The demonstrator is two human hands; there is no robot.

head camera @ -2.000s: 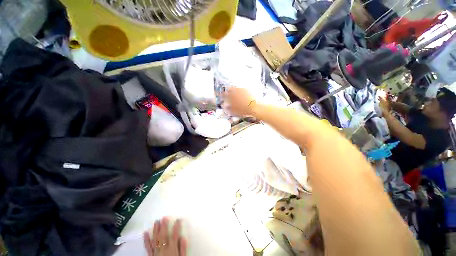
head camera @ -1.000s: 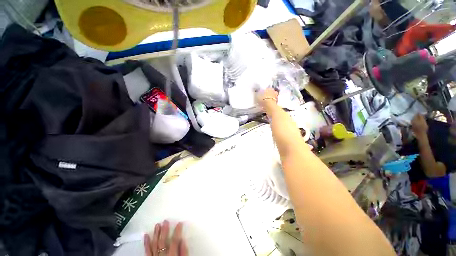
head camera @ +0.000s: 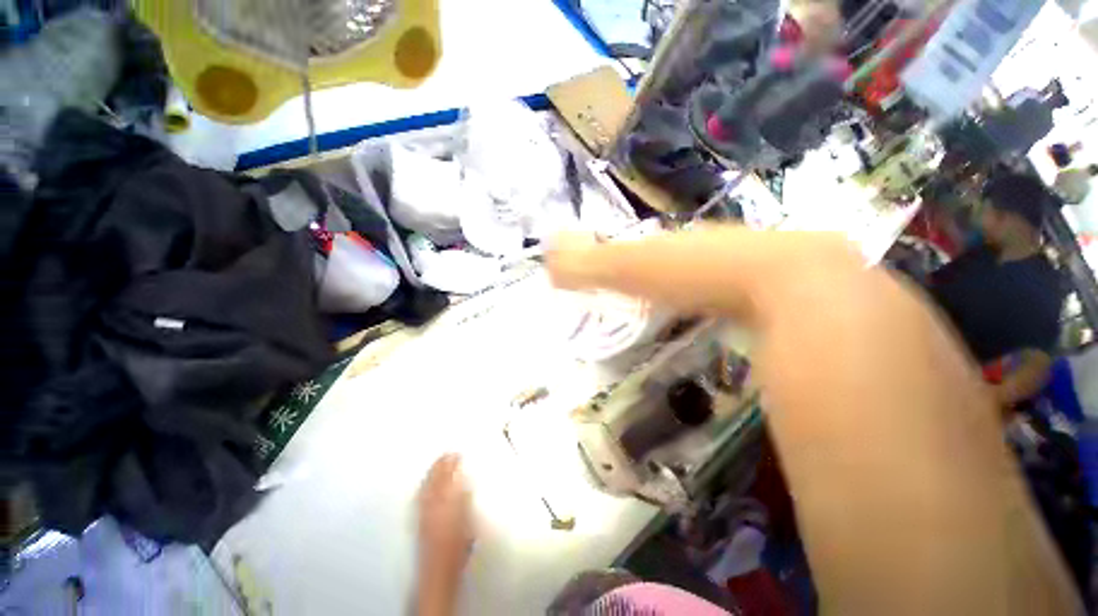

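My left hand (head camera: 446, 499) is blurred over the white table (head camera: 349, 517), near its front; its fingers do not show apart. My right hand (head camera: 576, 261) is blurred at the table's back edge, below a heap of white pieces (head camera: 512, 169); whether it holds anything cannot be told. Curled white strips (head camera: 604, 327) lie just below it. The sewing machine (head camera: 650, 421) is right of centre, partly behind my right forearm, with the brightly lit bed area at its left. A dark garment (head camera: 157, 325) with a small white label is heaped at the left.
A yellow fan (head camera: 301, 72) stands at the back left. A phone (head camera: 323, 238) and a white rounded item (head camera: 356, 274) lie beside the dark garment. A brown card (head camera: 592, 106) lies behind the white heap. Another person (head camera: 999, 271) sits at the right. Something pink (head camera: 662, 602) shows at the bottom edge.
My right hand has come back from the white heap towards the table's back edge. My left hand has shifted right and forward, its fingers no longer visibly spread. The camera view has moved.
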